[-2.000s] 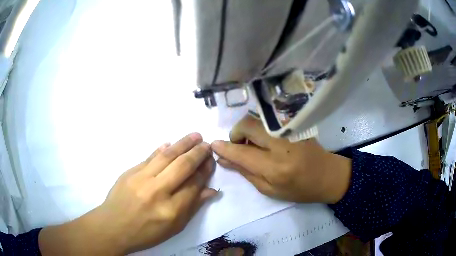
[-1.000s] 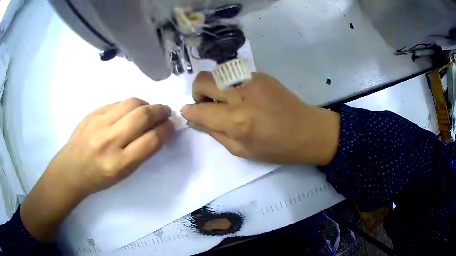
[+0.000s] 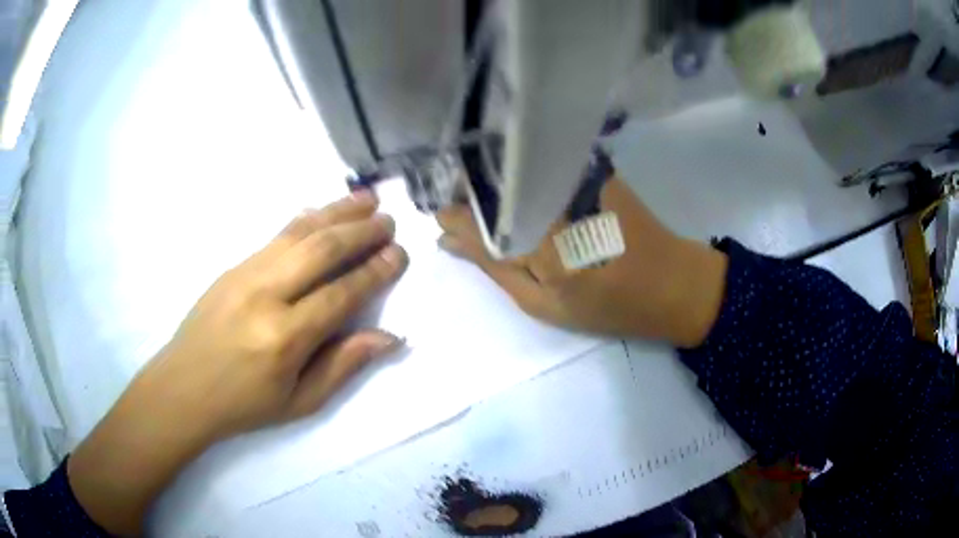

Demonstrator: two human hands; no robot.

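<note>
A white cut panel [image 3: 452, 347] lies on the white table below the sewing machine head [image 3: 421, 84] and merges with the bright table at the left. My left hand [image 3: 279, 315] lies flat on the panel, fingers slightly apart, fingertips left of the presser foot area [image 3: 429, 184]. My right hand [image 3: 599, 268] is right of the needle area, partly hidden behind the head and a cream ribbed knob [image 3: 589, 241]. Its fingertips rest at the fabric beside the foot; whether they pinch it cannot be told. The needle is not clearly visible.
A dark-rimmed worn patch [image 3: 492, 513] and ruler markings [image 3: 652, 462] are at the table's front edge. A bright lamp strip [image 3: 37, 68] is at the upper left. A larger cream knob [image 3: 776, 50] and blurred machine parts are at the upper right.
My left hand has opened from bent fingers to lying flatter, near the foot. My right fingertips have parted from my left ones and sit further behind the head. The camera view has shifted.
</note>
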